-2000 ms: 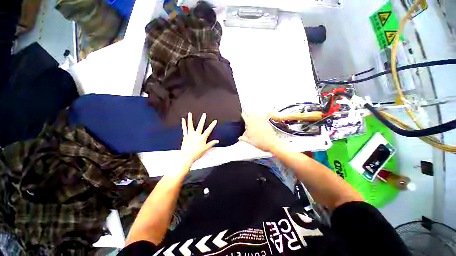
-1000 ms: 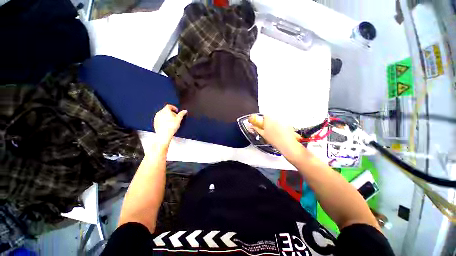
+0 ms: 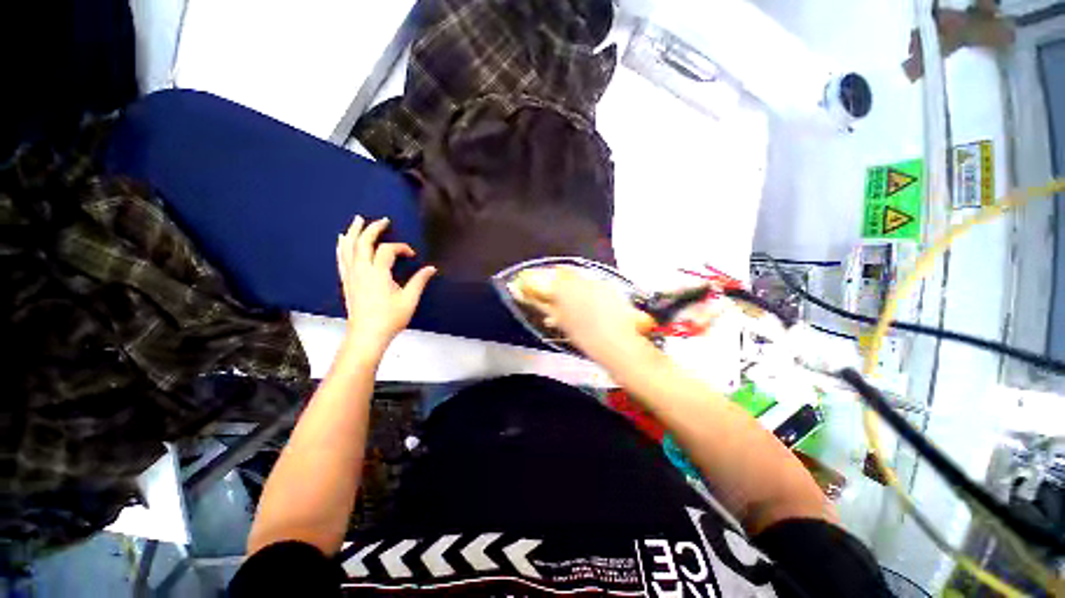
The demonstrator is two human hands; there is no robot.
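Observation:
A dark brown panel (image 3: pixel 514 222) joined to brown and cream plaid cloth (image 3: pixel 502 53) lies over the navy padded board (image 3: pixel 257 193) and runs towards the far side. My right hand (image 3: pixel 578 310) is closed on the handle of the steam iron (image 3: pixel 561 275). The iron's pointed silver plate faces left, over the panel's near edge at the board's right part. Whether it touches the cloth is hard to tell. My left hand (image 3: pixel 383 278) is empty over the board, just left of the panel, with fingers apart and partly curled.
A large plaid heap (image 3: pixel 105 339) hangs at the left, with black cloth (image 3: pixel 58 58) beyond it. The white table (image 3: pixel 683 175) carries a clear plastic box (image 3: pixel 672 53). A black hose (image 3: pixel 899 426) and a yellow hose (image 3: pixel 882 339) run at the right. My phone-like black object is not clearly identifiable.
My right hand first pressed the cloth, then took hold of the iron and has moved it left onto the panel's edge. My left hand has left the cloth and opened slightly.

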